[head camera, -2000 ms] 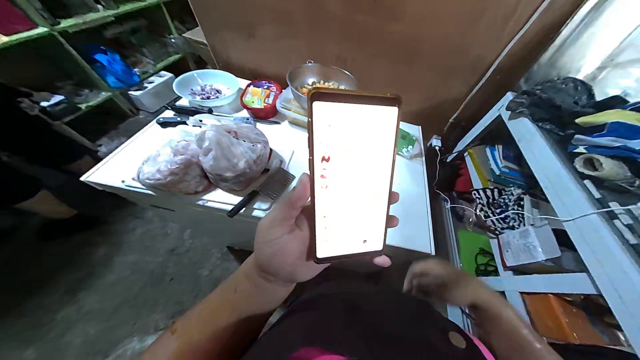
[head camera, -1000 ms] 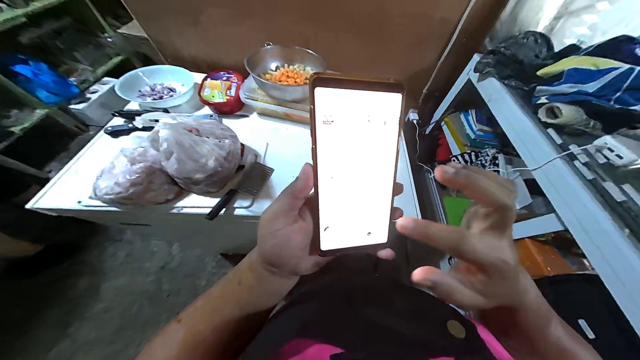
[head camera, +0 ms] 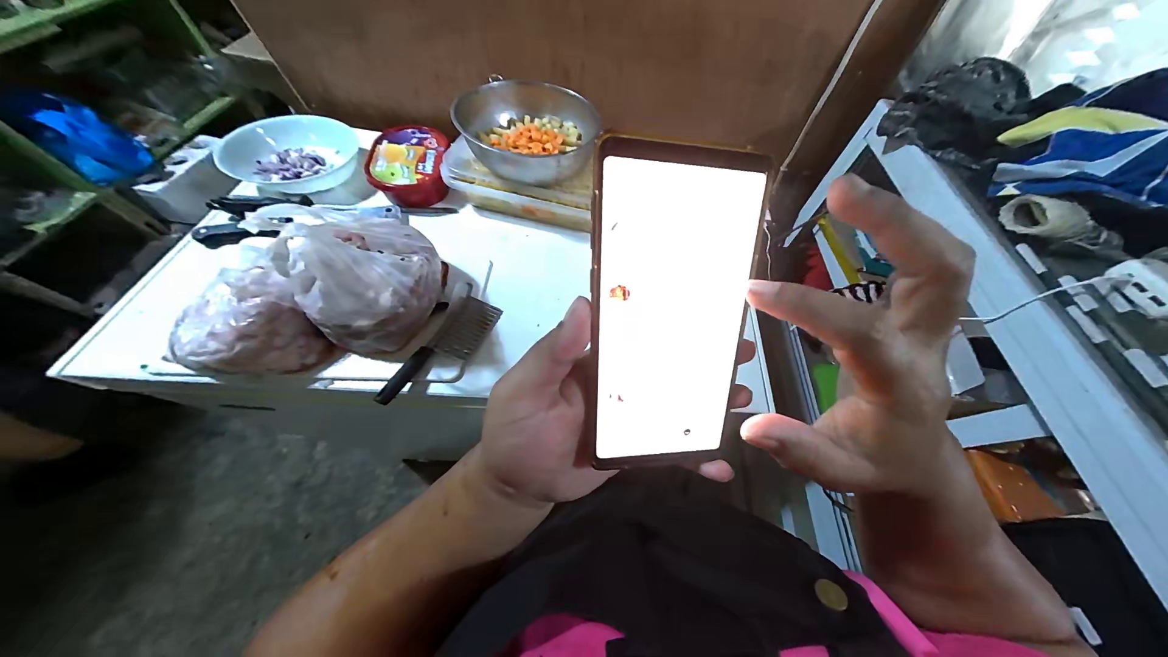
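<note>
A smartphone [head camera: 680, 310] in a brown case stands upright in my left hand [head camera: 547, 411], its screen glaring white. To its right, my right hand [head camera: 885, 365] is raised with fingers spread and nothing in it, the index fingertip close to the phone's edge; whether they touch I cannot tell. Left of the phone, on the white table [head camera: 529, 265], lie plastic bags of what looks like raw meat [head camera: 356, 283] and a grater [head camera: 467, 328] with a black handle. Behind them are a metal bowl [head camera: 529, 169] of diced vegetables and a pale bowl [head camera: 287, 155] of chopped purple pieces.
A red plastic tub [head camera: 409, 169] sits between the bowls, and black-handled knives [head camera: 233, 234] lie by the bags. Lidded containers [head camera: 511, 201] support the metal bowl. At right stands a white-framed cabinet [head camera: 1031, 301] with cloths and a power strip [head camera: 1141, 285]. Green shelves [head camera: 196, 119] are at left.
My right hand has risen from low beside the phone, and its fingers have spread. My left hand has kept hold of the phone throughout. The picture on the screen has changed.
</note>
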